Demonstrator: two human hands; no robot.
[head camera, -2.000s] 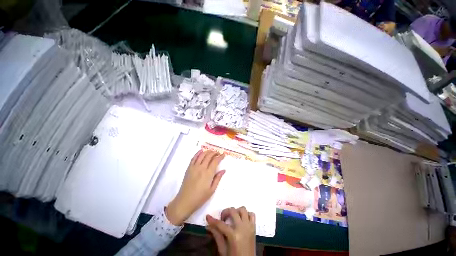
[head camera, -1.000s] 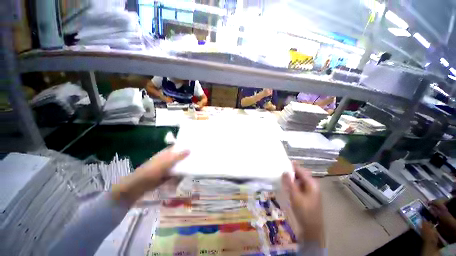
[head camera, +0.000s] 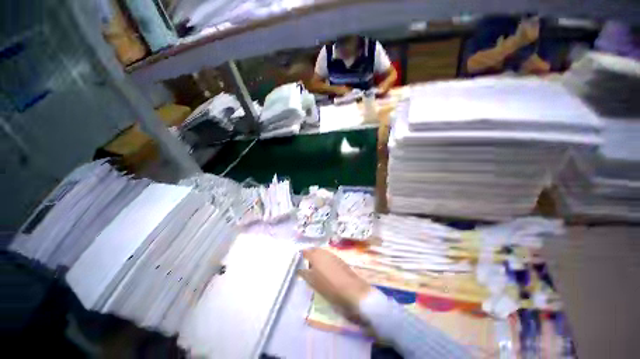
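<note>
My right hand (head camera: 335, 282) is blurred and reaches in from the lower right. Its fingertips are at the upper right edge of a white housing (head camera: 242, 291) that lies on one or more others at the left; whether they grip it is not clear. My left hand is not in view. Thin white sticks (head camera: 417, 243) lie fanned out on the printed colour sheet (head camera: 400, 279). Two clear bins, a left one (head camera: 315, 213) and a right one (head camera: 355, 214), hold small white fittings beyond my hand.
A leaning row of housings (head camera: 158, 252) fills the left. A tall housing stack (head camera: 484, 165) stands beyond the sticks. White tissue or film (head camera: 495, 270) lies right of the sticks, with tan cardboard (head camera: 596, 280) at far right. A person (head camera: 353, 66) sits across the bench under a shelf (head camera: 281, 31).
A second ago both hands held a white housing raised in front of me. It is no longer in my hands. My right hand has moved left, my left hand has left view, and the view has turned.
</note>
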